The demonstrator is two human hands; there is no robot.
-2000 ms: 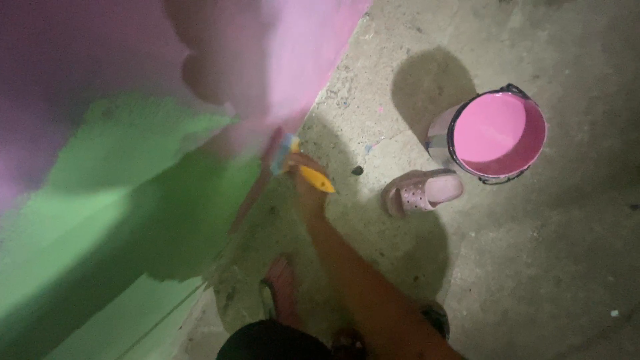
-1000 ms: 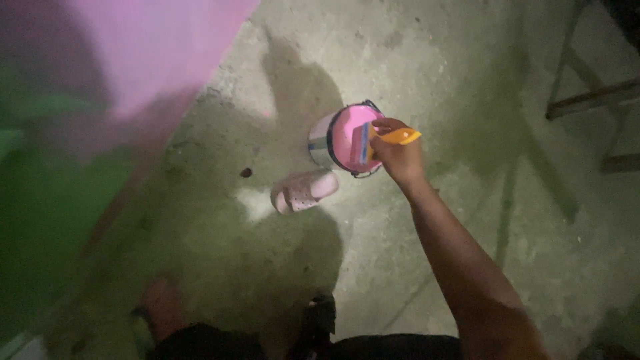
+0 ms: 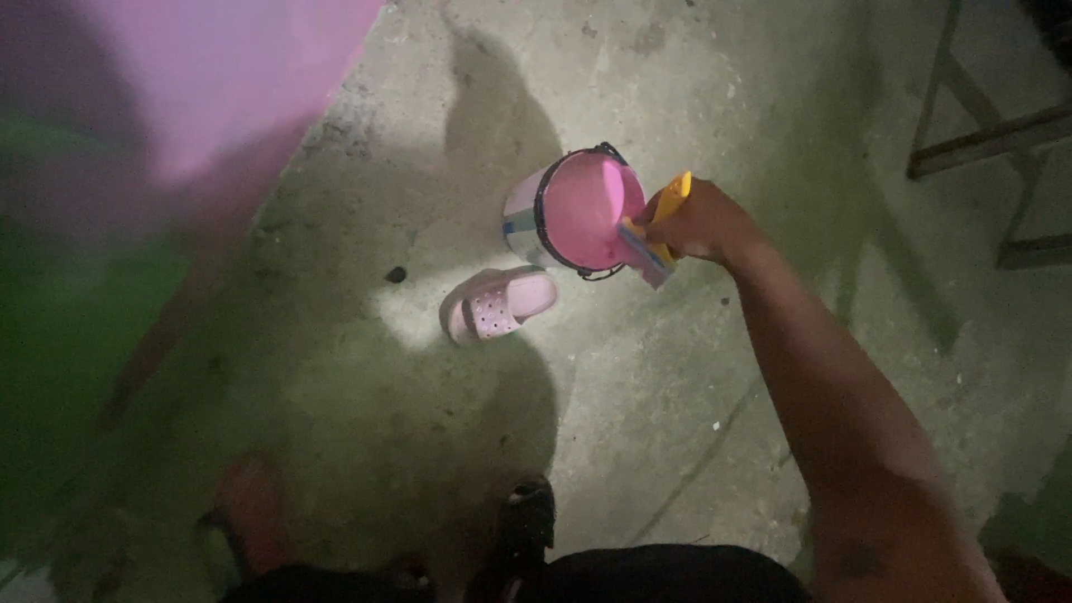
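Observation:
My right hand [image 3: 699, 219] grips a flat paintbrush [image 3: 672, 198] by its yellow handle, at the right rim of a paint bucket [image 3: 523, 219]. The brush's pink-coated bristles point down over that rim, toward the lower right. Pink paint [image 3: 578, 209] shows inside the bucket, which has a dark rim and a wire handle. My left hand is out of the picture.
A pink perforated clog [image 3: 494, 311] lies just below the bucket on the concrete floor [image 3: 653, 402]. A pink and green painted wall [image 3: 243, 75] fills the upper left. Dark bars of a frame [image 3: 988, 142] stand at the upper right. My feet are at the bottom.
My right hand has moved with the brush from the painted wall to the bucket. Since one second ago the brush has gone from over the paint to the bucket's right rim. The view has swung right.

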